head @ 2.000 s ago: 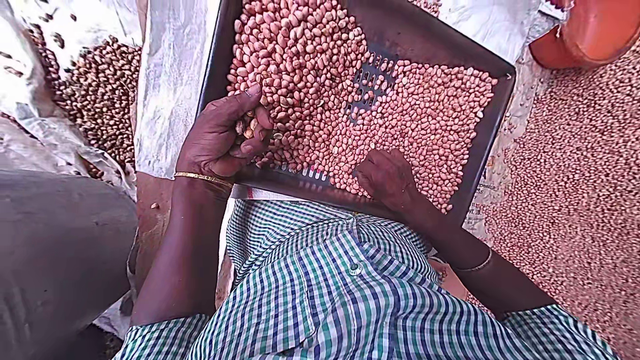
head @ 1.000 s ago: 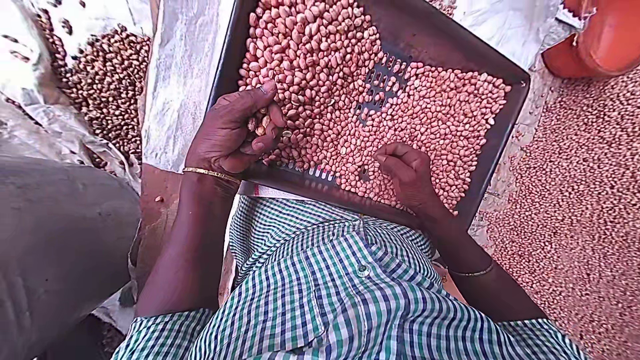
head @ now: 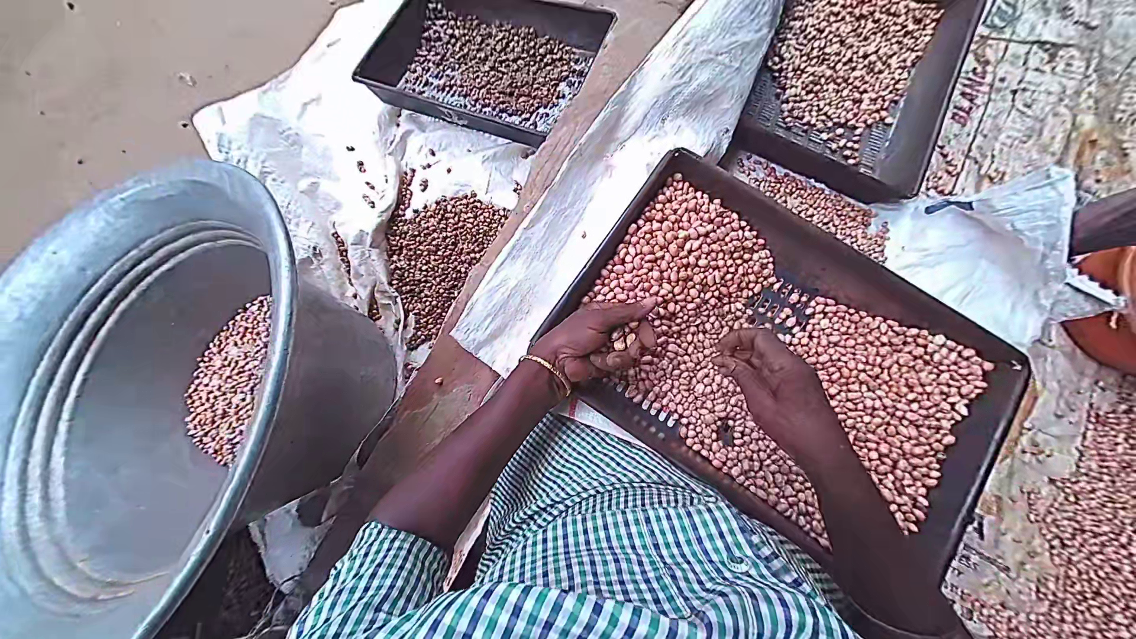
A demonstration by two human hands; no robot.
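Note:
A dark plastic tray with a slotted bottom (head: 803, 244) lies tilted across my lap, with pinkish peanut kernels (head: 887, 390) spread over most of it. My left hand (head: 603, 342), with a gold-coloured bangle at its wrist, is curled over the tray's left part, holding a few pale kernels between palm and fingers. To its right, my right hand (head: 768, 377) hovers low over the kernels, thumb and fingertips pinched together; whether a kernel is between them cannot be told. The slots show through a gap in the kernels near the tray's middle.
A large metal basin (head: 284, 355) with kernels inside stands at the left. Beyond are a tray of darker kernels (head: 497, 62), a dark heap (head: 444, 248) on white sacking and another kernel tray (head: 856, 71). At the right are another person's arm (head: 1105, 222), an orange container (head: 1105, 342) and spread kernels (head: 1092, 524).
The view has swung left and widened, bringing in the basin and the farther trays. My right hand has moved left over the kernels, nearer my left hand.

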